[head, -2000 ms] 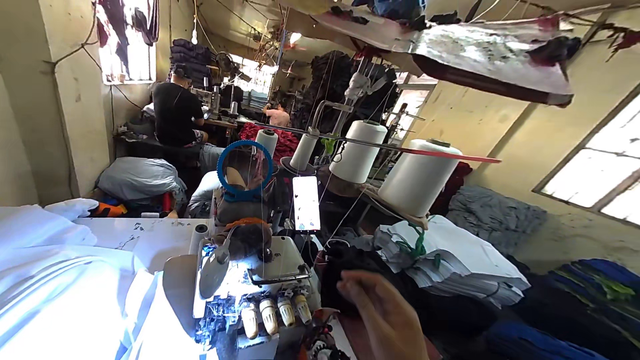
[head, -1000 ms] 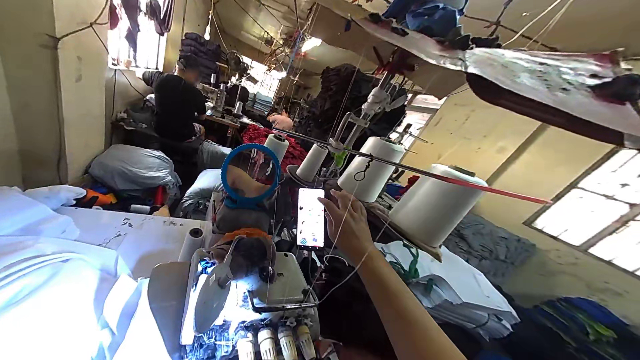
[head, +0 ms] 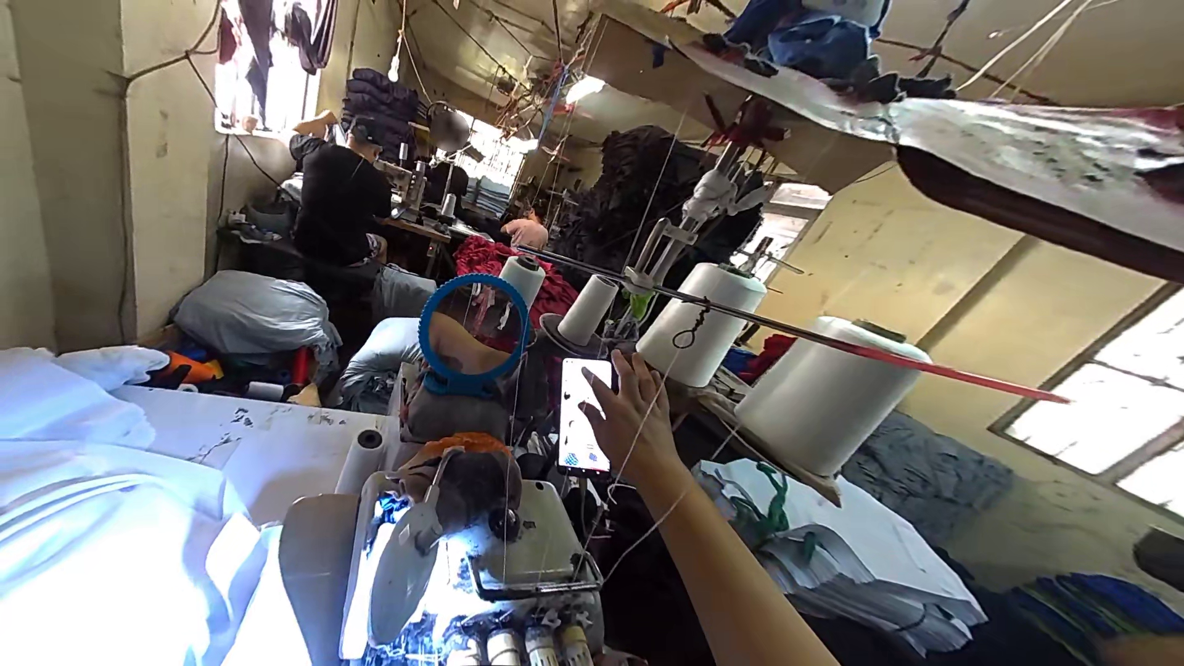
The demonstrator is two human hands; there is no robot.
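Observation:
My right hand [head: 634,412] reaches up with its fingers spread over the lit screen of an upright smartphone [head: 585,416]. The phone stands behind an overlock sewing machine [head: 532,536], whose lamp lights its needle area. Left of the phone is a round mirror with a blue rim [head: 474,381]. Large white thread cones [head: 703,319] stand behind and right of my hand, and loose threads cross in front of my forearm. White fabric [head: 102,555] lies heaped left of the machine. My left hand is not in view.
A stack of white cut fabric [head: 860,555] tied with green strips lies right of my forearm. Filled sacks [head: 259,310] sit beyond the white table [head: 250,444]. A co-worker in black [head: 338,199] sits at the back left. A red-ended rod [head: 953,368] crosses above the cones.
Two seconds ago my right hand was low, right of the machine; it then moved up to the phone's screen. Its fingers now spread farther over the screen. The co-worker in black has raised an arm.

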